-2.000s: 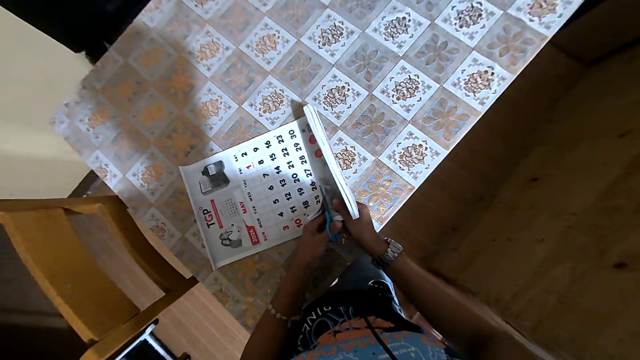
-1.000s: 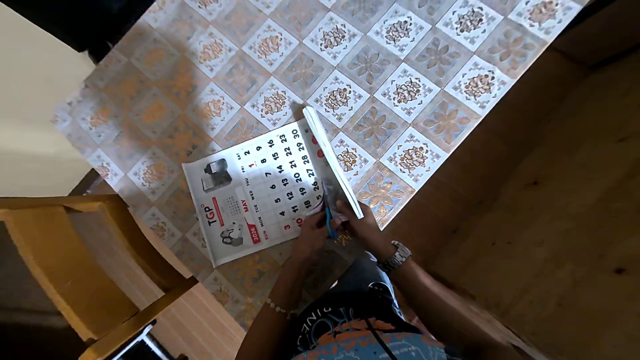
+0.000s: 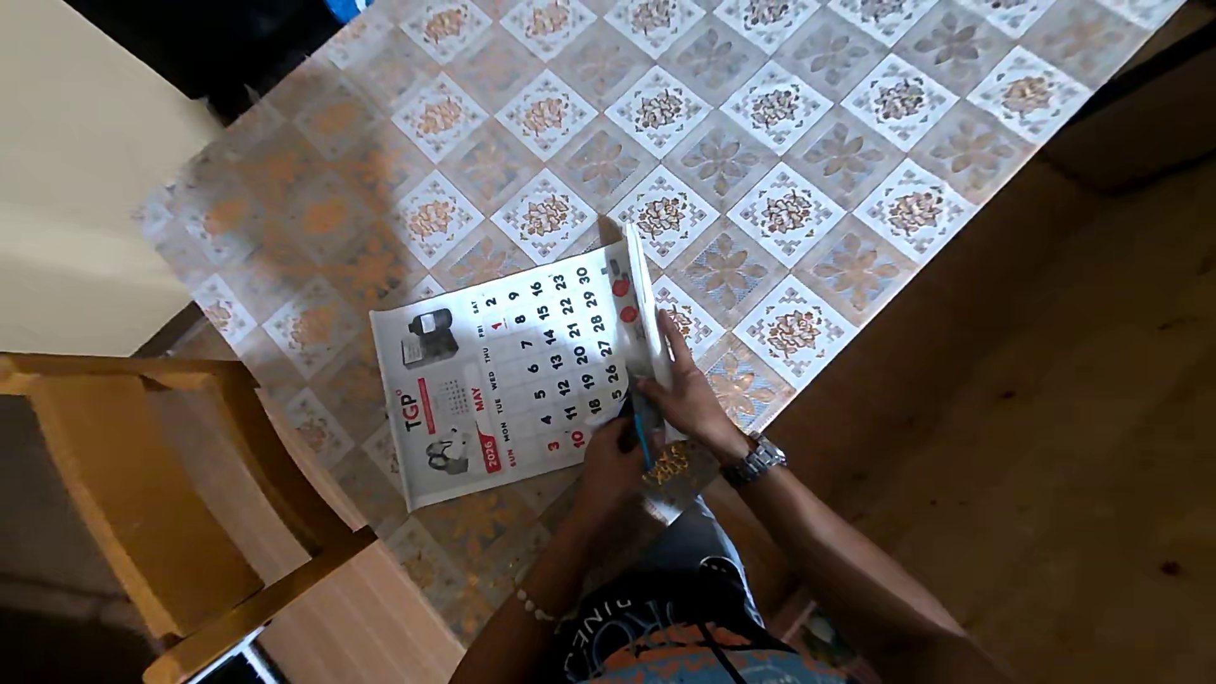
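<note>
A paper wall calendar sheet (image 3: 532,380) with printed numbers lies turned sideways on the table. Along its right side runs a folded or layered white edge (image 3: 644,294). My right hand (image 3: 698,399), with a metal watch at the wrist, grips this edge near its lower end, fingers on the far side and thumb on top. My left hand (image 3: 613,461), with a bead bracelet, is closed beside it at the sheet's lower right corner. Between the hands shows a slim blue tool (image 3: 641,439), possibly scissors; its ends are hidden, and it seems to be in my left hand.
The table (image 3: 722,161) has a patterned tile-print cover, and its right edge runs diagonally past my right hand. A wooden chair (image 3: 142,494) stands at the lower left. A dark object (image 3: 247,47) is beyond the far left edge. Brown floor (image 3: 997,408) lies to the right.
My right hand has shifted slightly up along the white edge and covers its lower end, which showed earlier. The calendar lies in nearly the same place.
</note>
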